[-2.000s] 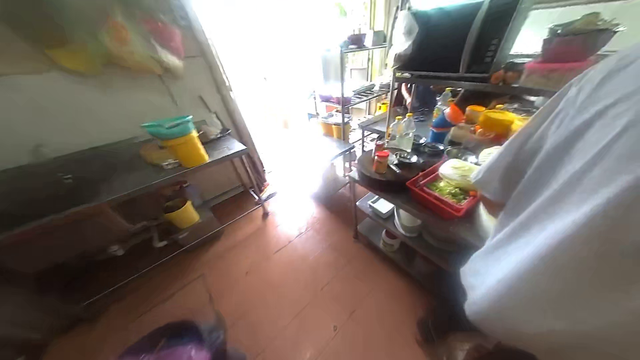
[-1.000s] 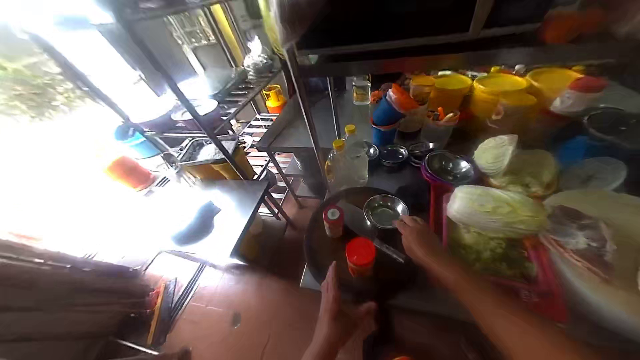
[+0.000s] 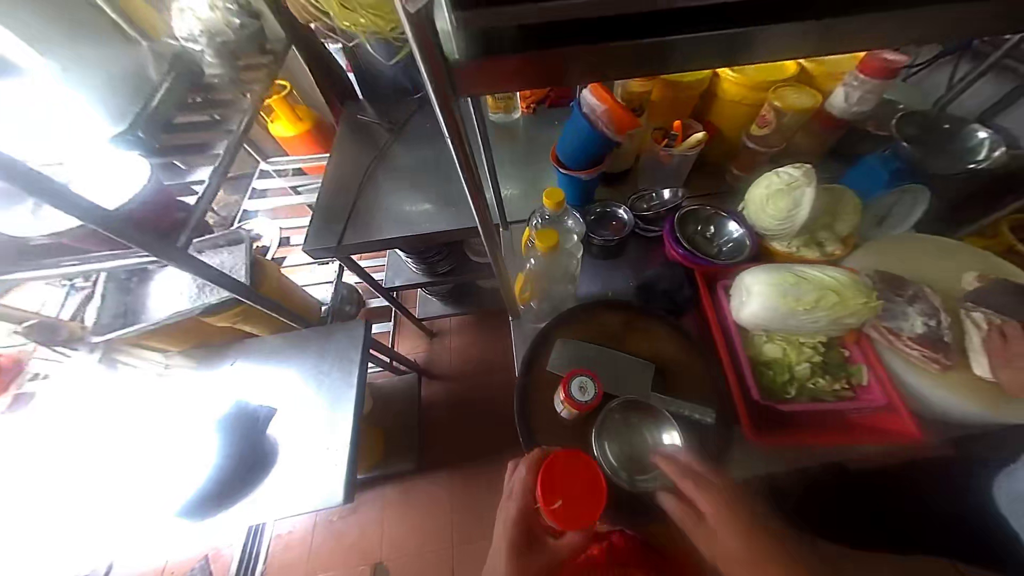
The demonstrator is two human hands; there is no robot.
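My left hand (image 3: 520,520) is wrapped around a jar with a red lid (image 3: 571,490), near the edge of a round dark chopping board (image 3: 552,324). Blurred, my right hand (image 3: 712,512) has its fingertips at the rim of a shallow metal bowl (image 3: 636,442) on the board; whether it grips the bowl is unclear. Behind the bowl lies a cleaver (image 3: 602,367), its handle pointing right. A smaller red-lidded jar (image 3: 578,393) stands in front of the blade, left of the bowl.
Right of the board, a red tray (image 3: 832,432) holds napa cabbage (image 3: 802,300) and chopped greens. Another person's hand (image 3: 1004,356) touches meat on a pale round board (image 3: 976,248). Yellow-capped bottles (image 3: 552,268) stand by a shelf post (image 3: 460,152).
My left hand, open near the red-lidded jar one second ago, now holds it. The view has come closer to the chopping board.
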